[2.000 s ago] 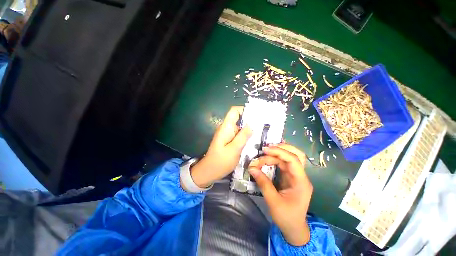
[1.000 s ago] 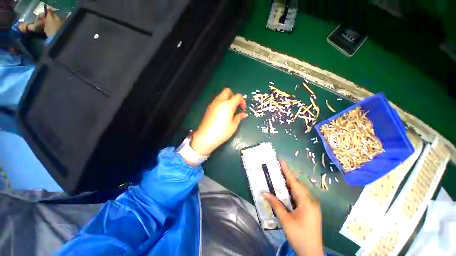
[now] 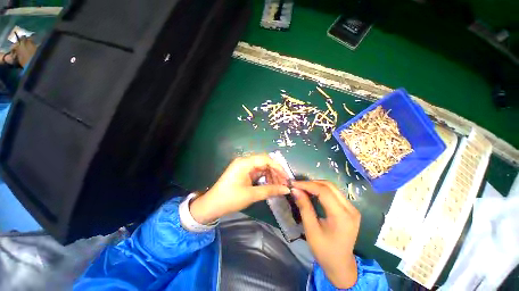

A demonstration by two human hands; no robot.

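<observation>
A silver-white housing (image 3: 283, 215) with a dark slot lies under my hands at the bench's near edge, partly hidden by them. My left hand (image 3: 242, 185) is over its upper left side, fingers bent inward. My right hand (image 3: 330, 221) is over its right side. The fingertips of both hands meet above the housing, seemingly at a tiny dark piece too small to make out. A loose pile of tan and white slivers (image 3: 296, 113) lies on the dark green mat beyond the hands.
A blue bin (image 3: 424, 145) of tan slivers stands right of the pile. Sticker sheets (image 3: 449, 210) and white liner (image 3: 484, 244) lie at right. Large black trays (image 3: 85, 108) fill the left. A silver unit (image 3: 276, 14) and dark device (image 3: 350, 31) lie on the far ledge. Another person's hand (image 3: 24, 50) shows far left.
My left hand has come back from beside the pile to the housing. My right hand has let go of the housing's side and its fingertips now meet the left ones. The view has shifted.
</observation>
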